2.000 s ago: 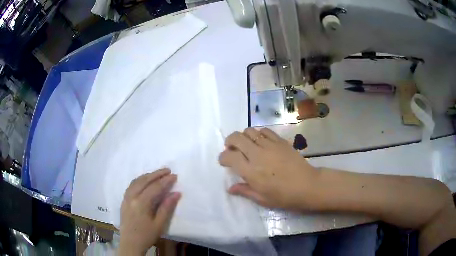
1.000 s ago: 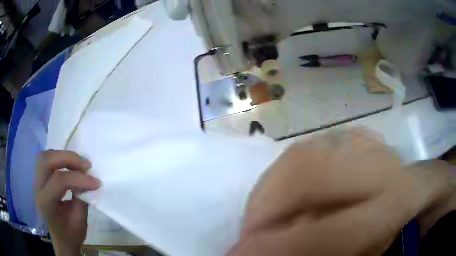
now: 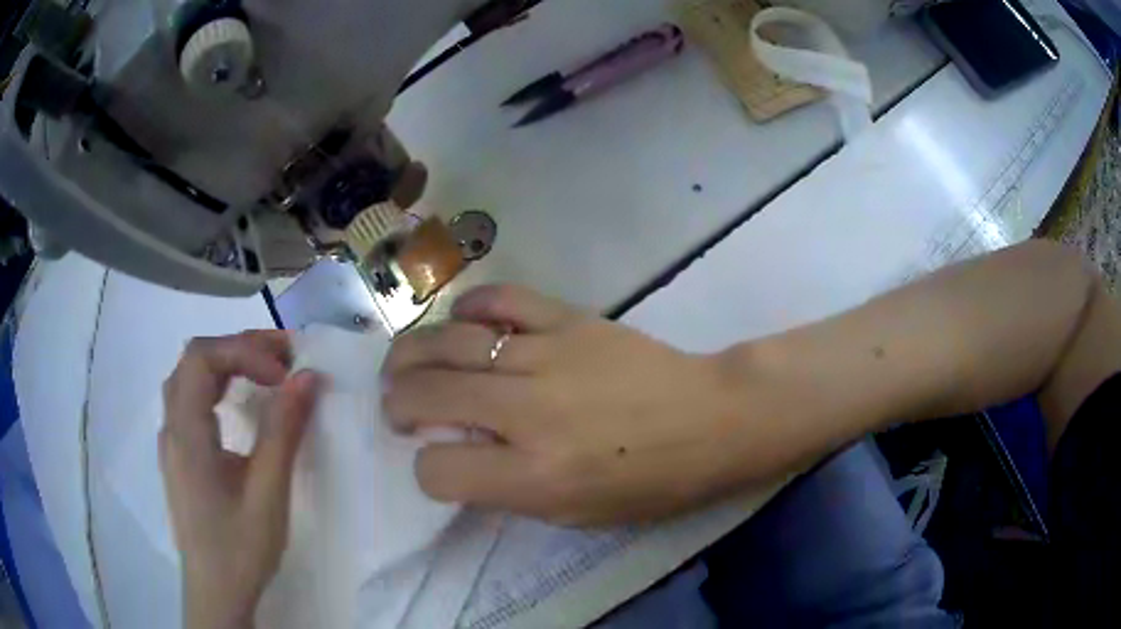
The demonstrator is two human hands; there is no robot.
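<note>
A white fabric piece (image 3: 350, 492) lies on the table in front of the needle plate (image 3: 332, 299), its top edge close to the plate. My left hand (image 3: 240, 455) pinches the fabric's upper left edge between thumb and fingers. My right hand (image 3: 553, 412) lies palm down on the fabric's right side, fingertips on the cloth near the orange-brown edge guide (image 3: 430, 258). The presser foot area is just above the fabric; whether cloth lies under the foot cannot be told.
The machine head (image 3: 135, 135) fills the upper left. Pink-handled snips (image 3: 602, 74), a tan card (image 3: 744, 62), a looped white tape (image 3: 818, 55) and a black phone (image 3: 993, 43) lie at the top. Another white piece (image 3: 49, 406) lies at left. A ruler scale (image 3: 553, 590) runs along the front edge.
The view has turned and moved closer to the machine. The fabric, spread between both hands before, is now gathered near the needle plate, and my hands have come close together there.
</note>
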